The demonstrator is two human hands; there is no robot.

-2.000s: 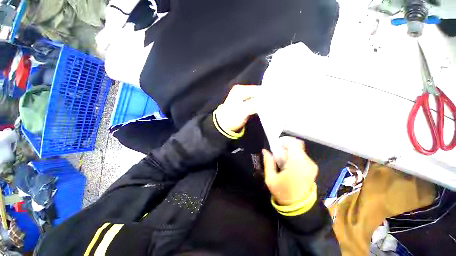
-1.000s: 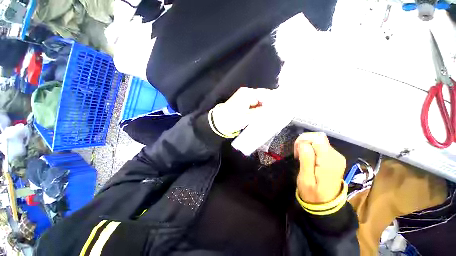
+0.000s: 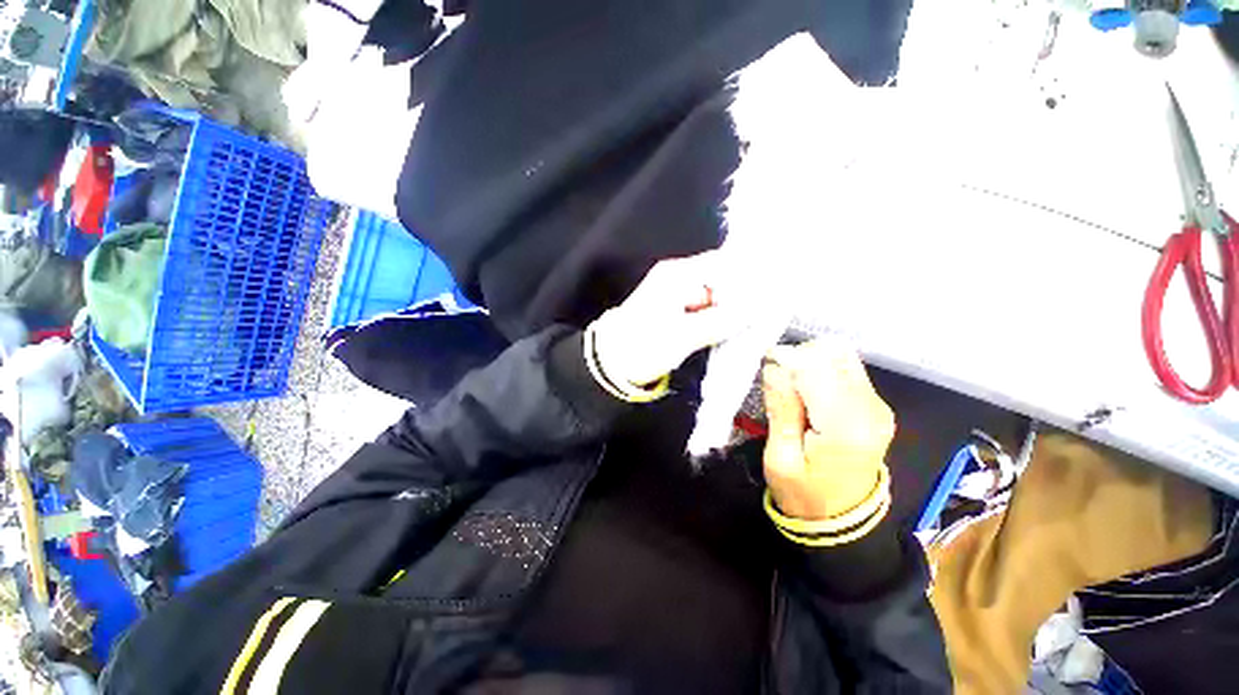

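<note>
A white fabric piece (image 3: 795,149) with frayed edges lies over the table edge and partly over the black garment panel (image 3: 584,122); it glares into the white tabletop. My left hand (image 3: 662,323) is closed on the white piece near the table edge, and a narrow end of it hangs below my fingers. My right hand (image 3: 826,428) is just right of that hanging end, fingers curled with thumb and fingertips together near the cloth edge; whether it pinches anything cannot be told.
Red-handled scissors (image 3: 1193,306) lie on the white table (image 3: 1006,285) at the right. Tan cloth (image 3: 1087,543) hangs below the table edge. A blue crate (image 3: 231,258) with cloth stands on the floor at the left. Part of a machine (image 3: 1155,27) shows at the top right.
Since a second ago my right hand has moved left towards the white piece. My left hand has shifted slightly right, and the hanging end of the piece has turned more upright.
</note>
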